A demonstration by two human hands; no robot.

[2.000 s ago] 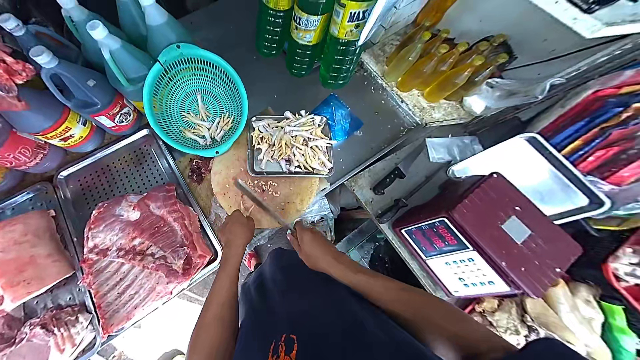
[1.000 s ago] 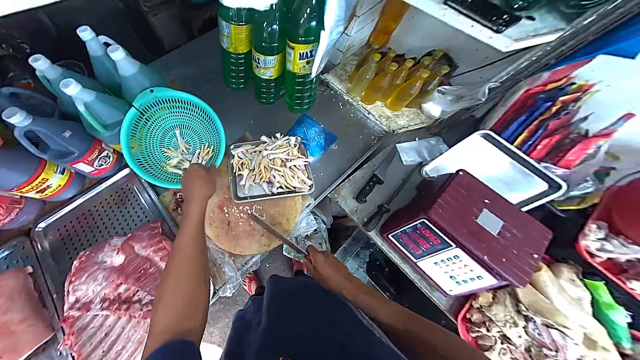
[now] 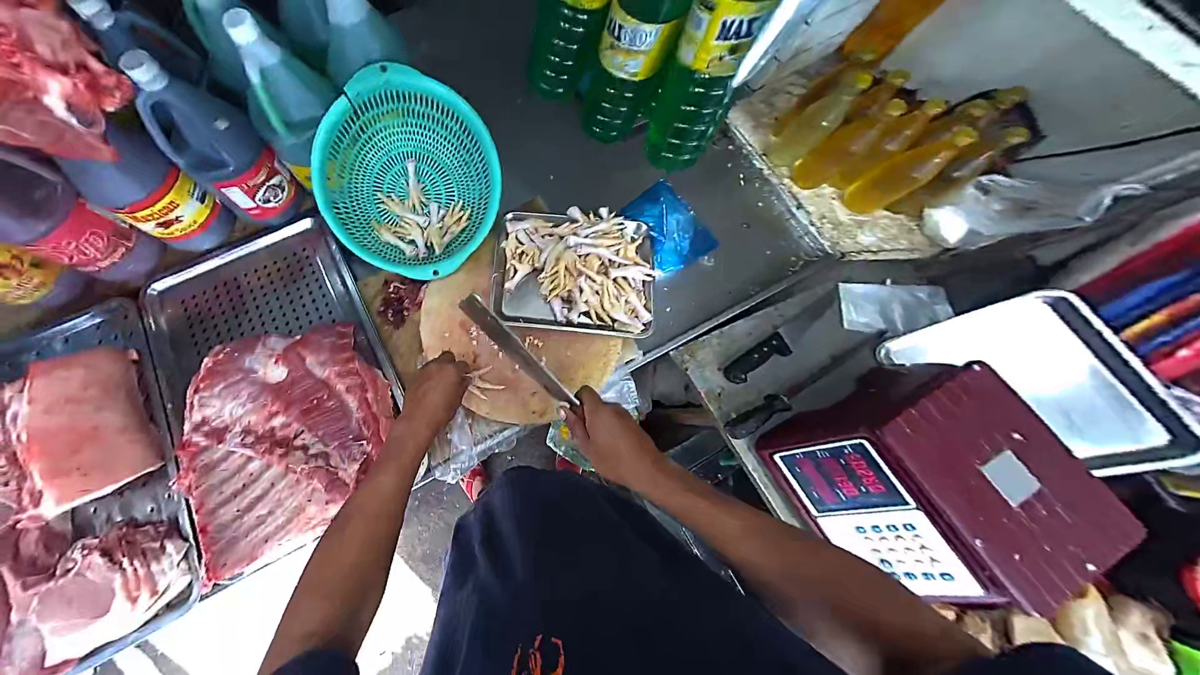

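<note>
My right hand (image 3: 605, 433) grips the handle of a long-bladed knife (image 3: 520, 352), its blade slanting up and left over a round wooden chopping board (image 3: 525, 398). At the board's left edge my left hand (image 3: 441, 386) is closed on a chicken foot (image 3: 483, 381), whose toes point right onto the board. Small pale bits lie near the blade. Just behind the board, a metal tray (image 3: 530, 305) holds a heap of chicken feet (image 3: 586, 267). A teal plastic colander (image 3: 328, 178) to its left holds several more.
Perforated metal trays (image 3: 253, 272) with raw meat slabs (image 3: 281, 441) are on the left, bottles (image 3: 211, 141) behind them. Green bottles (image 3: 689, 94) and a blue plastic bag (image 3: 670, 225) lie beyond the board. Right are sheathed knives (image 3: 757, 358) and a maroon digital scale (image 3: 994, 469).
My left hand has moved from beside the colander back to the board and now holds a chicken foot. The knife stays in my right hand.
</note>
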